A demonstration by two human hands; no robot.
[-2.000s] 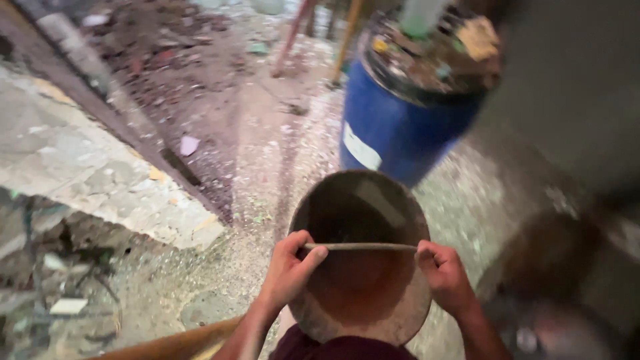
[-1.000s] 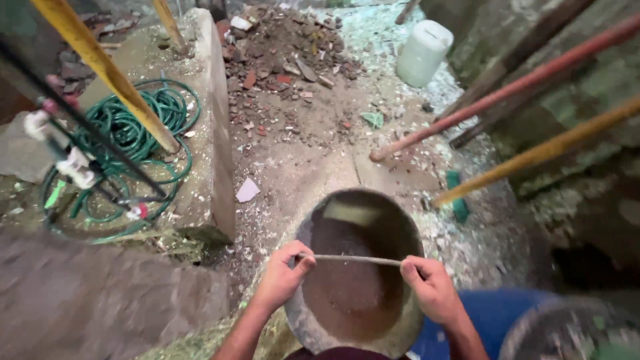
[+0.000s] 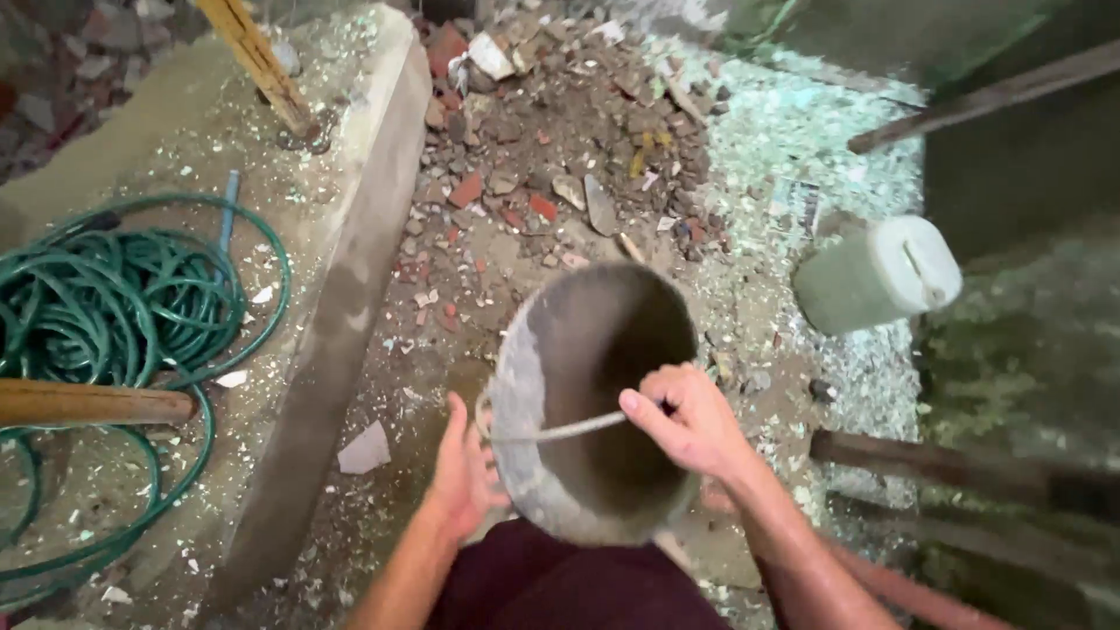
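Note:
A round, grey, dirt-crusted bucket (image 3: 525, 472) is in front of my body, its mouth turned up toward me. Across the mouth runs its pale handle (image 3: 573, 430), which looks like cord or wire. My right hand (image 3: 687, 420) is closed around the handle near the right side of the rim. At the bucket's left side my left hand (image 3: 464, 477) has its fingers apart, beside the point where the handle meets the rim; whether it touches the wall is hard to tell. Shadow covers part of the inside.
Broken brick and soil form a rubble heap (image 3: 560, 131) ahead. A whitish plastic jerrycan (image 3: 875, 276) stands at right near wooden poles (image 3: 989, 101). To the left, a green hose (image 3: 131, 306) lies coiled on a concrete ledge (image 3: 341, 306), with yellow poles (image 3: 258, 66) around it.
My left hand has let go of the handle and moved down to the bucket's left side. My right hand still holds the handle. The view has turned toward the rubble, and the blue drum has left it.

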